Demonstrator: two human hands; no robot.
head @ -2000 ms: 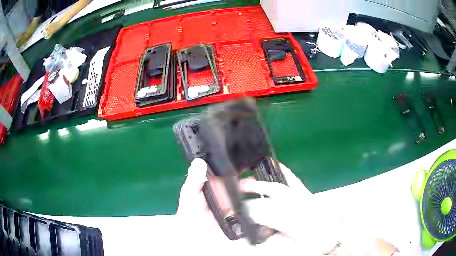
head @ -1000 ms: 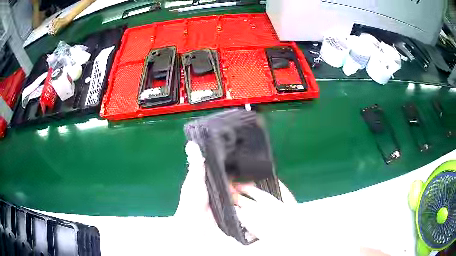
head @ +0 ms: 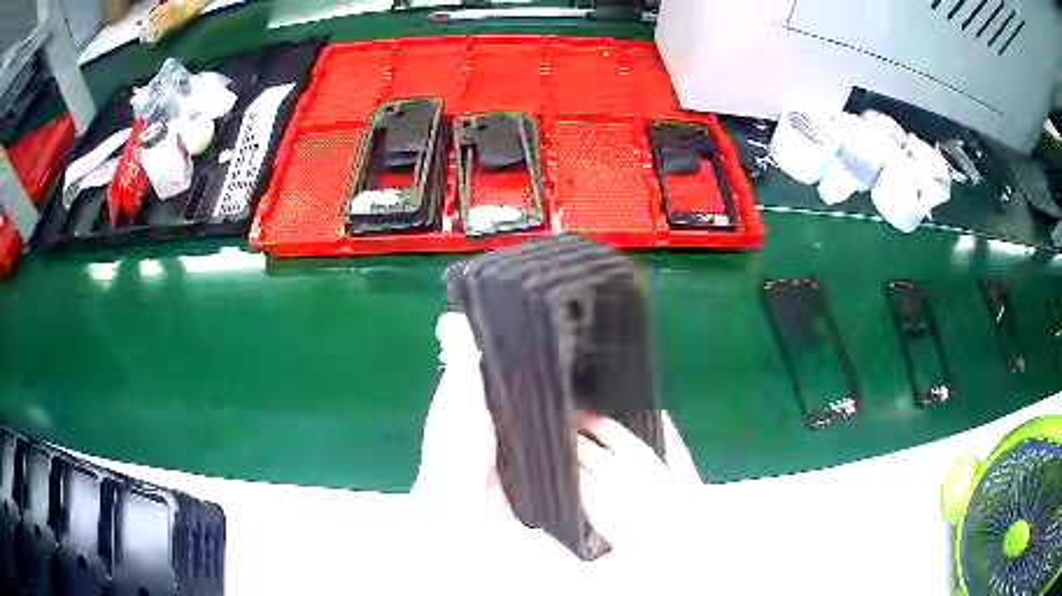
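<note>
A thick stack of dark phone middle frames [head: 547,373] is held upright and tilted over the green surface in the centre, its ridged edges towards me and its upper part blurred. My left hand [head: 457,419], washed out by glare, grips the stack's left side, with the thumb along the edge. My right hand [head: 629,472], also washed out, has its fingers at the lower opening of the stack. The wrists merge into the white glare. Single frames [head: 825,402] lie spaced along the green surface to the right.
A red tray [head: 314,221] beyond the stack holds several frames. Left of it is a black parts tray [head: 210,186] with a bag and white strip. White rolls [head: 856,163] sit beside a white cabinet [head: 862,58]. Black blister trays [head: 204,547] are lower left, a green-rimmed fan [head: 1013,501] lower right.
The frames lying on the right have shifted left, and more of them show. The stack has turned so more of its ridged side shows. The view has shifted slightly.
</note>
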